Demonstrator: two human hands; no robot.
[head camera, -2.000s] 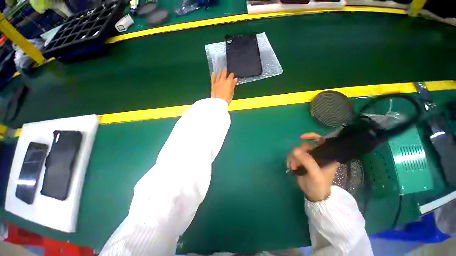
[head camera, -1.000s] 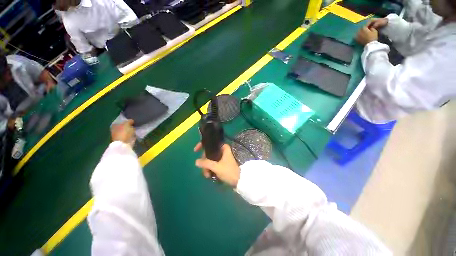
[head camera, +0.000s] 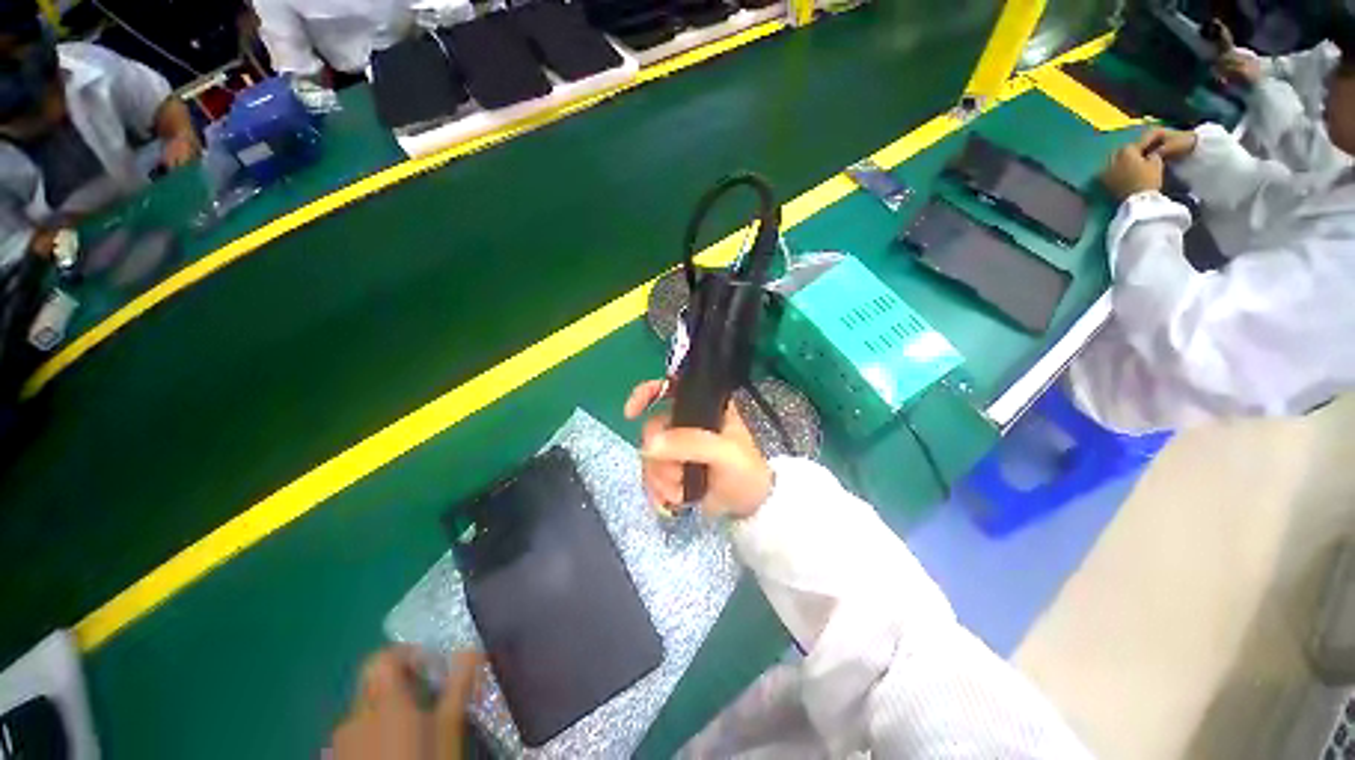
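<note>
A dark tablet unit (head camera: 556, 594) lies on a silvery bubble-wrap mat (head camera: 642, 520) on the green bench, near me and tilted in view. My left hand (head camera: 409, 704) is at the bottom edge, blurred, beside the mat's lower left part; whether its fingers touch the mat is unclear. My right hand (head camera: 703, 457) is closed around the black electric screwdriver (head camera: 713, 364), held above the mat's upper right edge. The screwdriver's cord loops up from its top; its bit is not clear.
Two round dishes (head camera: 782, 417) and a light green box (head camera: 865, 336) stand right of the screwdriver. Beyond are two dark units (head camera: 987, 264) and a person (head camera: 1233, 282) at right. A yellow line (head camera: 372, 463) edges the conveyor. A white board (head camera: 52, 698) shows lower left.
The mat and unit have come from the conveyor, across the yellow line, onto the bench near me. My left hand has moved down toward me. My right hand still holds the screwdriver.
</note>
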